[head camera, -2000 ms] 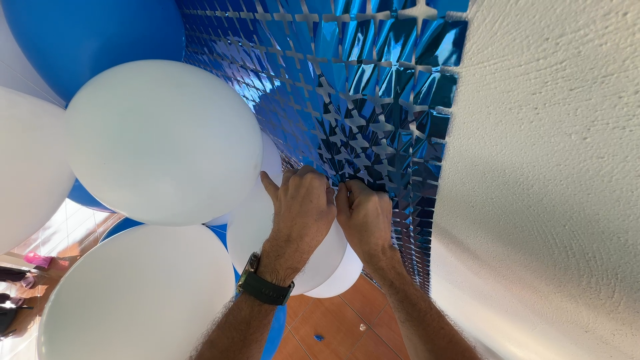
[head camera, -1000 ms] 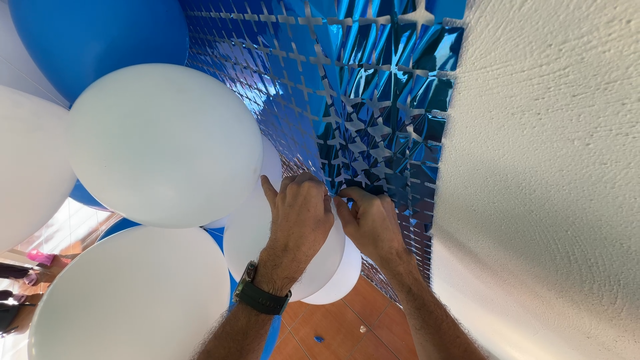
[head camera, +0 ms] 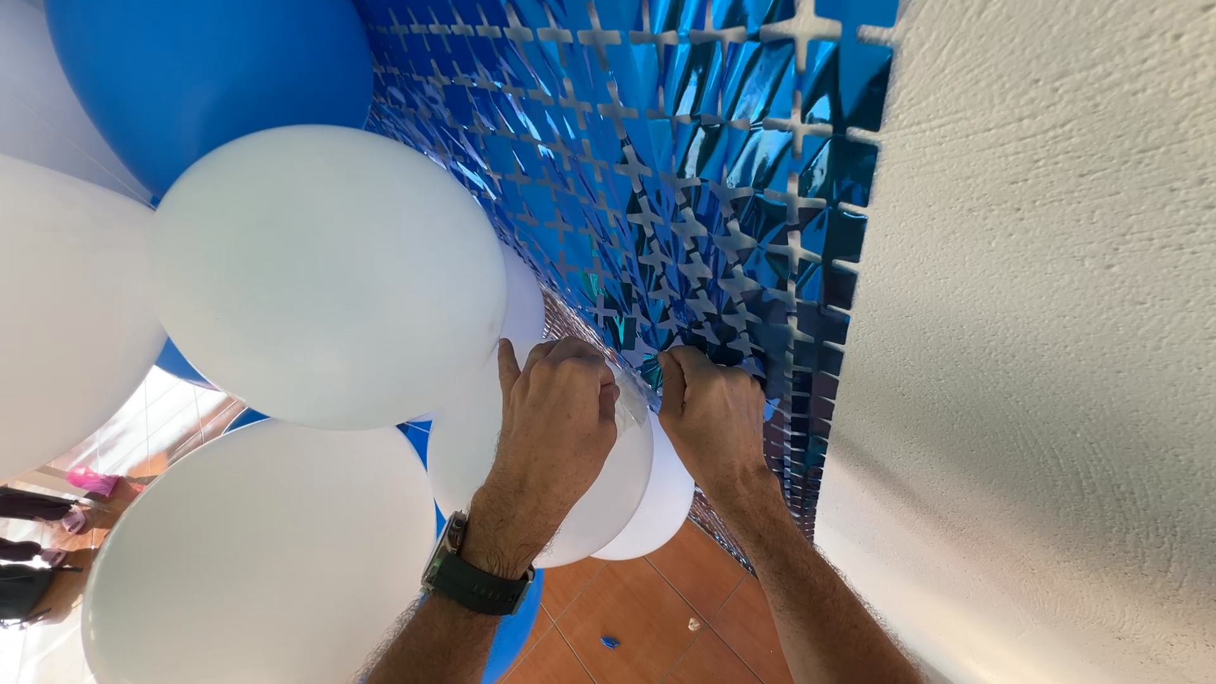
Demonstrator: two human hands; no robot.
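A shiny blue foil curtain with cross-shaped cut-outs hangs in front of me, bunched and creased near my hands. My right hand pinches gathered foil of this curtain between thumb and fingers. My left hand, with a dark-strapped wristwatch on the wrist, is just left of it, fingers curled at a small clear strip; whether it grips the strip cannot be told. Behind and beside the left hand are white balloons, among them a large one and a lower one behind the fingers.
A textured white wall runs down the right side. Blue and white balloons fill the left, one white balloon low down. On the tiled floor lie a small blue scrap and a pale scrap. Dark and pink items show far left.
My right hand has moved a little away from my left, and the gap between them is wider. Bunched foil now shows at my right fingertips. The left hand has barely moved.
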